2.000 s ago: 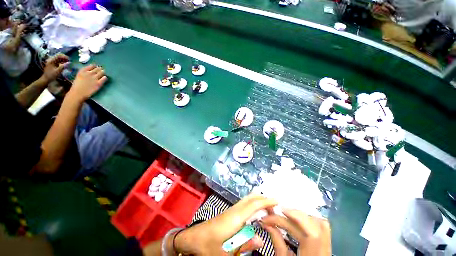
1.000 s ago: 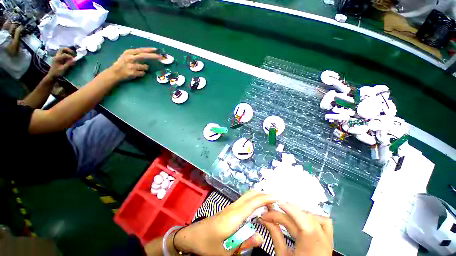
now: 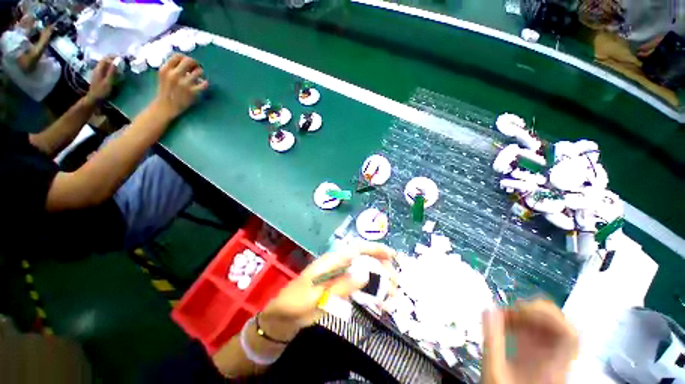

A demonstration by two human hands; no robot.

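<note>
My left hand holds a round white housing with a dark square in it, at the bench's front edge. A green circuit board shows against the fingers of that hand. My right hand is blurred, raised to the right of the white pad heap; its thumb and fingers are curled, and I cannot tell whether it holds anything. Several housings with boards and wires, one of them with a green board, lie just beyond the heap.
A tangled pile of housings lies at the right beyond the clear ridged mat. White sheets lie at the right. A red divided bin is below the bench edge. Another worker's hand is over the bench at the left, near more housings.
My hands have moved apart, the left turning the housing into view and the right going right. The other worker's hand has drawn back left, and one housing has left the far group.
</note>
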